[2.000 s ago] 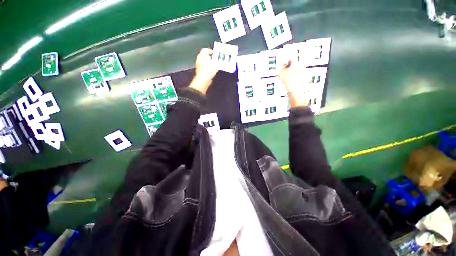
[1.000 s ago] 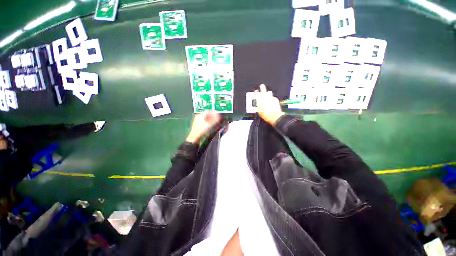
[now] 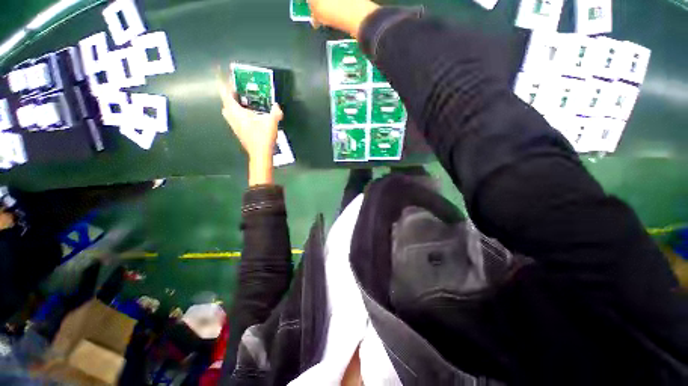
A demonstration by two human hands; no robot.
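Observation:
My left hand (image 3: 255, 130) holds a green circuit board (image 3: 253, 88) with a white border, above the bench left of centre. A white frame (image 3: 283, 148) lies partly hidden behind that hand. My right hand (image 3: 341, 13) is at the top edge, partly cut off, with its fingers on another green board (image 3: 300, 8); whether it grips that board is unclear. Below it, a block of green boards (image 3: 350, 104) lies in two columns, its upper right part hidden by my right sleeve.
A block of white assemblies (image 3: 587, 89) lies at the right, with loose ones (image 3: 594, 15) above it. White frames (image 3: 155, 53) are piled at the left beside black trays (image 3: 69, 105). A cardboard box (image 3: 94, 343) stands low at the left.
My left hand has moved left and up and now holds a green board. My right hand has left the white square and reached across to the top edge. The view has shifted.

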